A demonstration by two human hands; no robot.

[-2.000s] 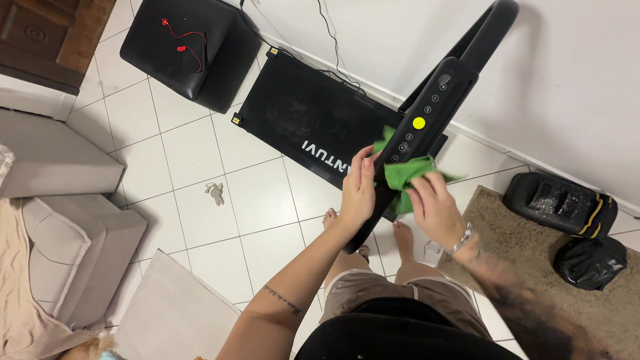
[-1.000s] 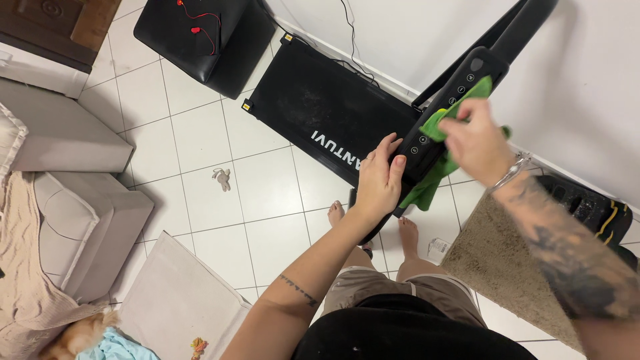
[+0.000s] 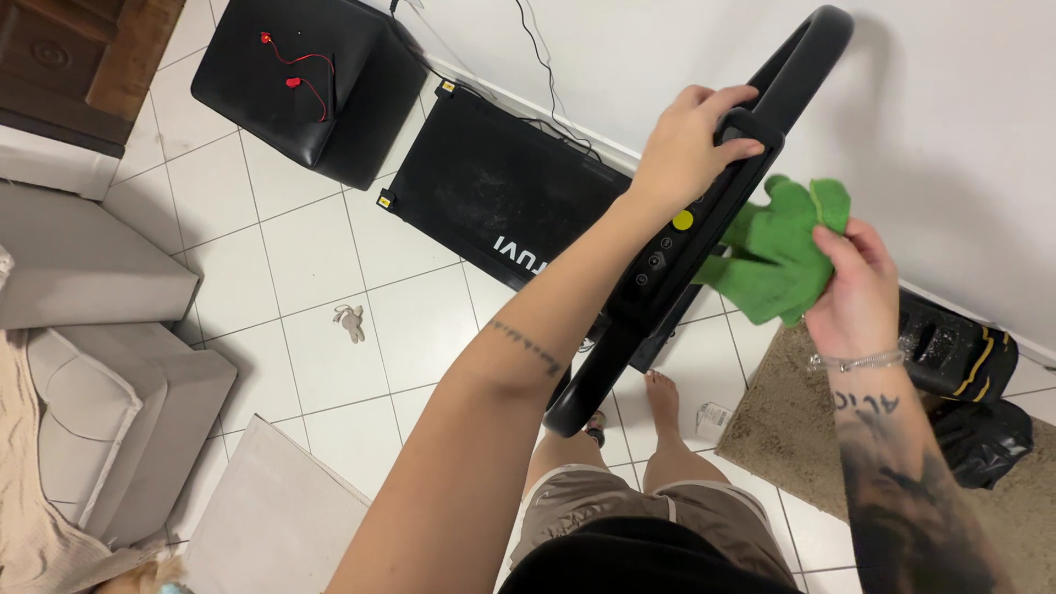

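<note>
A black treadmill console [image 3: 660, 256] with a yellow button and a looped handrail runs diagonally up the middle of the head view. Over its upper end my left hand [image 3: 693, 148] grips the console's frame, fingers by the handrail and thumb on the near edge. To the right of the console, my right hand [image 3: 858, 285] holds a bunched green cloth [image 3: 784, 247], which hangs between that hand and the console's side. Below and behind them lies the black treadmill deck [image 3: 495, 181], partly hidden by my left forearm.
A black padded stool [image 3: 289, 74] with red earphones [image 3: 309, 58] stands beyond the deck. Grey sofa parts [image 3: 91, 256] are at left, with a small plush toy [image 3: 351, 322] on the tiles. A brown rug [image 3: 775, 404], a black plastic bag [image 3: 982, 441] and a black-yellow stepped object [image 3: 949, 342] are at right.
My left hand has moved up from the console's lower part to its upper end. My right hand and the green cloth have come off the button panel to the console's right side.
</note>
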